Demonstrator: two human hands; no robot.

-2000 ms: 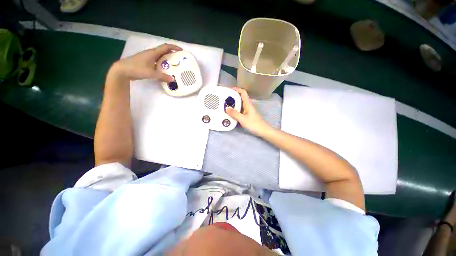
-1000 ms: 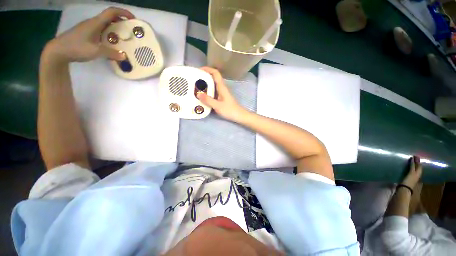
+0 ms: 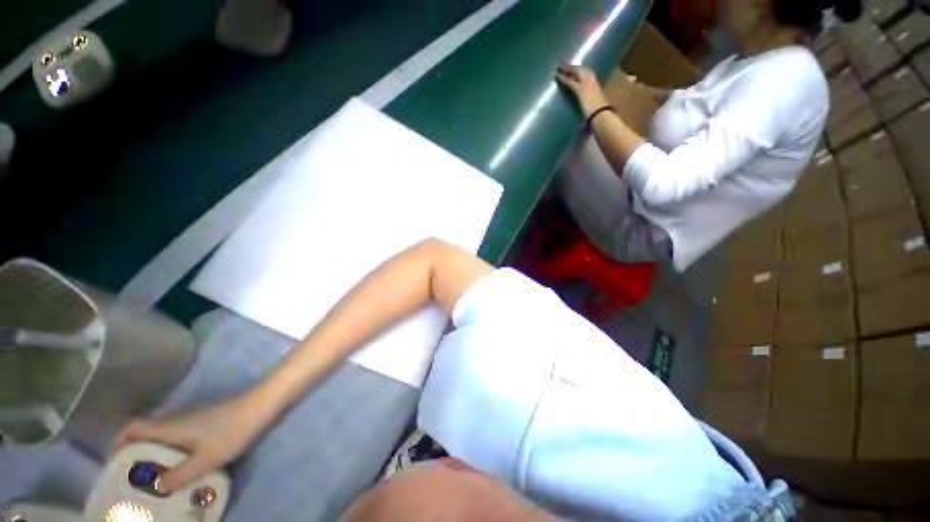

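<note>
My right hand (image 3: 209, 444) holds a cream top unit (image 3: 112, 484) at the bottom left, with the thumb at its dark oval display. One round copper-coloured eye and a brightly lit grille show on it. The picture's lower edge cuts the unit off. A cream edge of what looks like a second unit (image 3: 29, 514) shows in the bottom-left corner. My left hand is out of the picture. The cream water tank (image 3: 143, 357) stands at the left edge, partly cut off, with a white rod (image 3: 36, 342) inside.
A white foam pad (image 3: 347, 214) lies under my right forearm, beside a grey sheet (image 3: 306, 438). Another cream unit (image 3: 73, 69) and a blurred beige piece (image 3: 253, 24) are on the green belt. A person in white (image 3: 714, 143) is at the bench, with stacked cartons (image 3: 836, 255) behind.
The view has swung right, so the tank and my right hand's unit now appear at the lower left. My left hand has left the picture. My right hand still holds its unit.
</note>
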